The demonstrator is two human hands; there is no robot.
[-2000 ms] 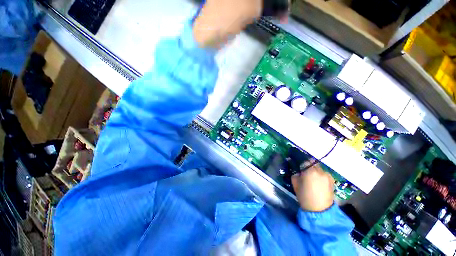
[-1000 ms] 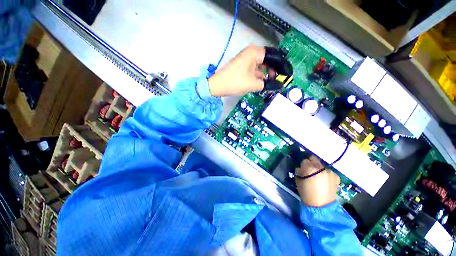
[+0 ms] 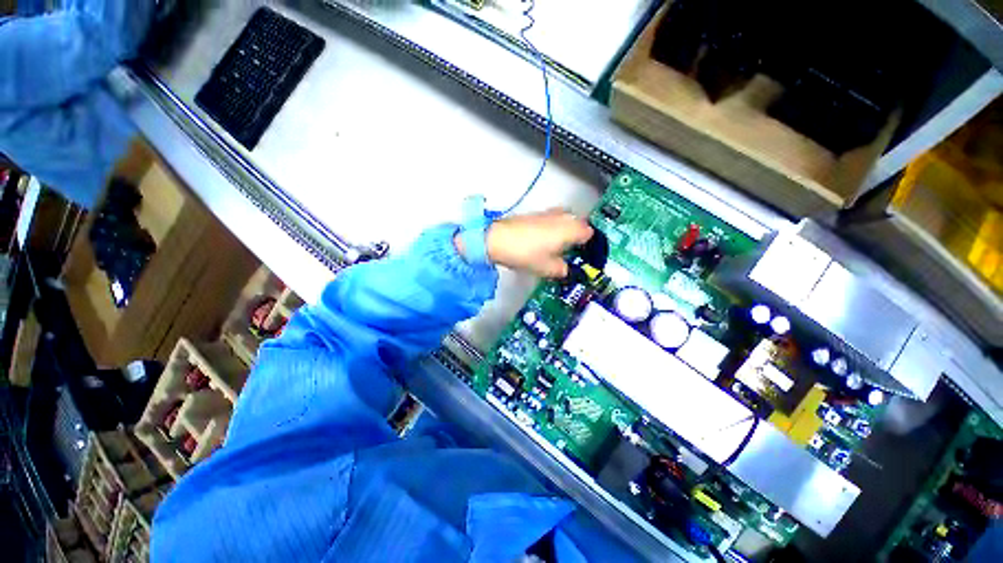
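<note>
A green circuit board (image 3: 649, 236), crowded with parts, lies on the line. It bears a long white-silver heatsink (image 3: 671, 385), round capacitors (image 3: 632, 305) and a yellow-taped transformer (image 3: 801, 418). My left hand (image 3: 541, 244), with black finger cots and a wrist strap, is over the board's upper left end. Its fingertips are on a small yellow-black component (image 3: 591, 273) at the board's surface; the black covers partly hide the contact. A dark wound part (image 3: 665, 484) sits near the board's front edge. My right hand is not in view.
A black gridded tray (image 3: 260, 77) lies on the line. Cartons (image 3: 731, 138) stand on the shelf behind. Beige coil trays (image 3: 193, 401) and an open carton (image 3: 165, 264) are at left. Another board (image 3: 957, 506) is at right. Another person's blue sleeve (image 3: 55, 94) shows upper left.
My right hand has left the front of the board and the view. My left hand has lowered the yellow-black component onto the board's left end. The view has shifted, and another person's sleeve reaches further in.
</note>
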